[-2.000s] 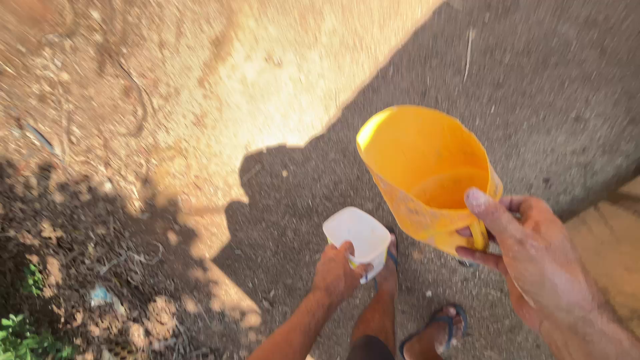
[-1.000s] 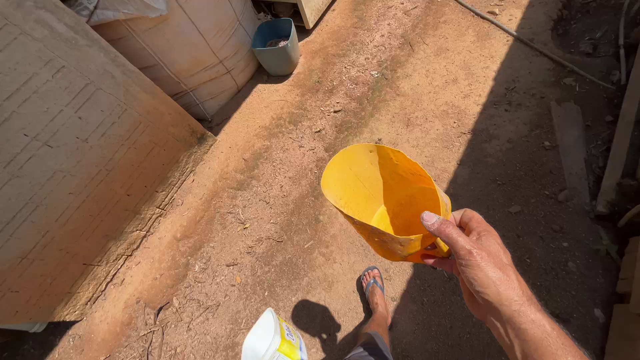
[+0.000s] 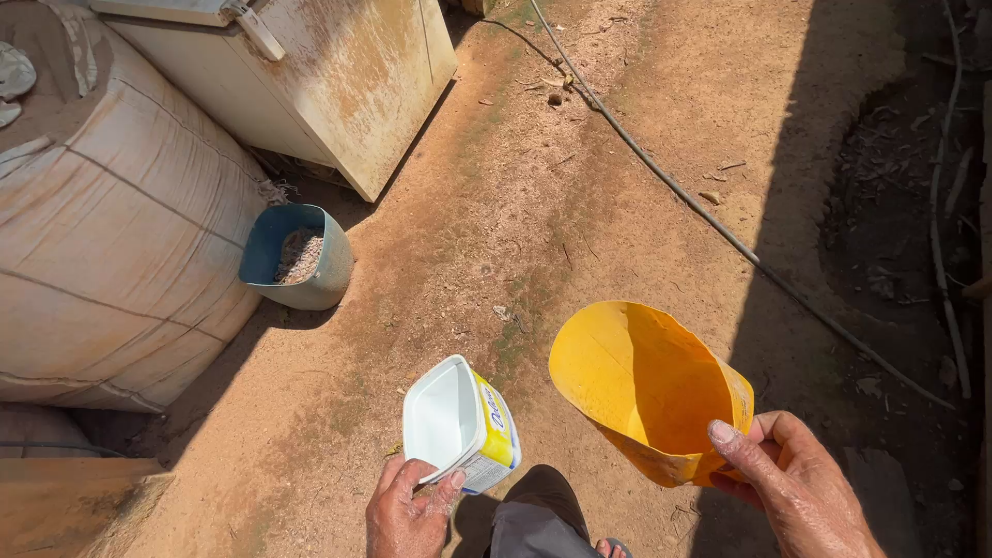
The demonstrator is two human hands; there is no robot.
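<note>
My left hand (image 3: 411, 504) grips the near rim of a white plastic tub (image 3: 442, 418) with a yellow printed side, at the bottom middle. The tub's mouth faces up and to the left, and no contents show in it. At the lower right, my right hand (image 3: 790, 473) holds a yellow plastic scoop (image 3: 651, 380) by its near end, thumb on the rim. The scoop's wide cut mouth points up and left, and its inside looks bare. Pale powder coats the fingers of both hands. Tub and scoop are apart.
A blue-green bucket (image 3: 329, 267) with grainy stuff inside stands by a large woven bulk bag (image 3: 124, 232) at left. Behind them is a rusty white chest freezer (image 3: 364, 85). A long grey hose (image 3: 666, 182) crosses the dirt ground. Sticks lie in shade at right.
The view has swung far along the ground, bringing the bucket and freezer closer. My left hand, out of view one second ago, shows again on the tub. The scoop stays in my right hand.
</note>
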